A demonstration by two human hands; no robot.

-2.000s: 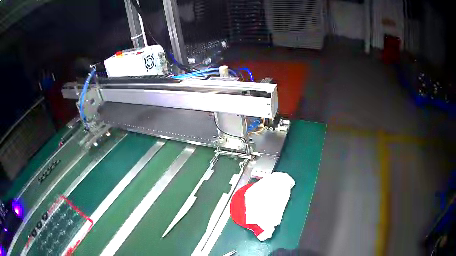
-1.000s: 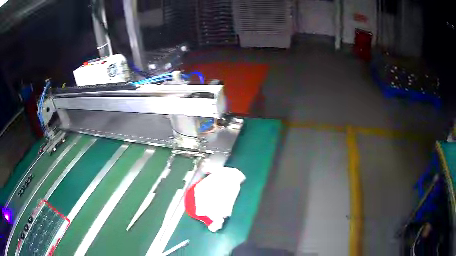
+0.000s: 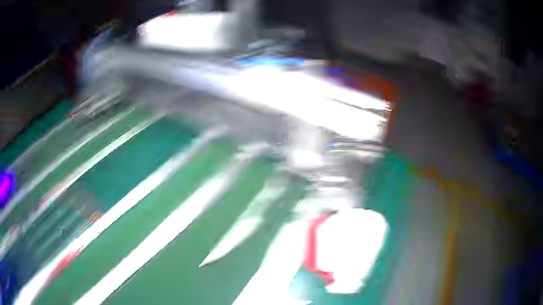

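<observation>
The picture is strongly blurred. Neither of my hands is in view. A red-and-white cloth item (image 3: pixel 351 250) lies on the green surface (image 3: pixel 172 262) at the lower right, beside the right end of the machine. A pointed metal strip (image 3: pixel 235 238) lies on the green to its left, its tip towards me. At the left edge of the surface is a smeared greyish patch with red edges (image 3: pixel 65 262); its details cannot be made out.
A gantry machine (image 3: pixel 309 101) with a pale beam and blue tubes spans the far side. Long white strips (image 3: pixel 161 253) run across the green surface. A grey floor with a yellow line (image 3: pixel 451 256) lies to the right.
The view has swung back left and tilted down, and has become blurred. The machine and cloth now sit further right in the picture. The cloth still lies beside the machine. No hand has appeared.
</observation>
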